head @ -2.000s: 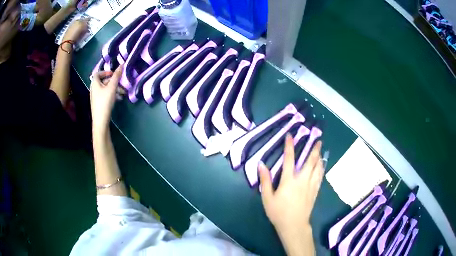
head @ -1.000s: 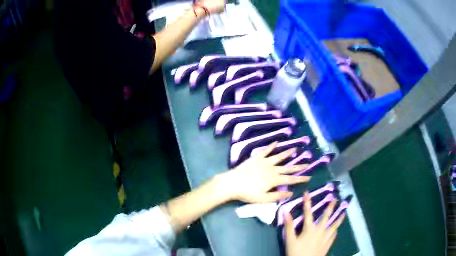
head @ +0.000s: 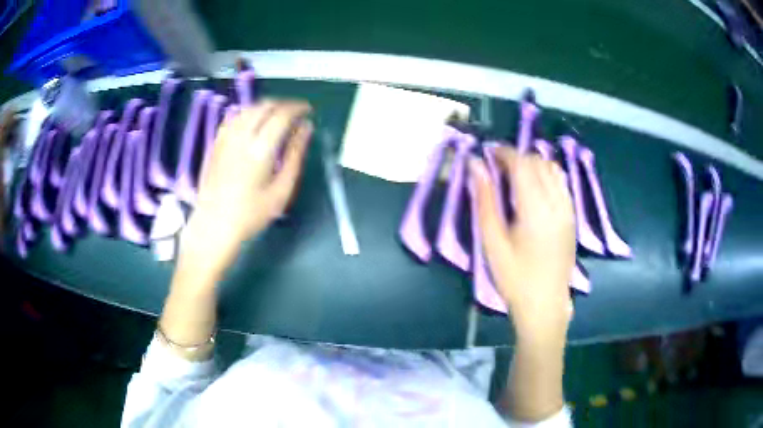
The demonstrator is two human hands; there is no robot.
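Purple and black handles [head: 452, 205] lie in rows on the dark green worktop [head: 351, 292], to the left and right of the pale sheet. My left hand [head: 251, 167], blurred, is over the right end of the left group [head: 134, 184], fingers bent; what is under them is hidden. My right hand [head: 531, 221] is over the middle of the right group, fingers down among the handles; its grip is unclear. The white cloth [head: 167, 227] is crumpled beside the left group. A white strip [head: 340, 205] lies between my left hand and the pale sheet [head: 385, 138].
A blue crate [head: 92, 38] and a blurred bottle [head: 75, 104] are at the upper left. A pale rail [head: 401, 67] runs along the worktop's far edge, with the green belt [head: 468, 33] beyond. Several more handles [head: 707, 217] lie at the far right.
The view has swung right. My left hand has left the flat spread pose over the left group and is now bent at its right end. My right hand has moved to the right group.
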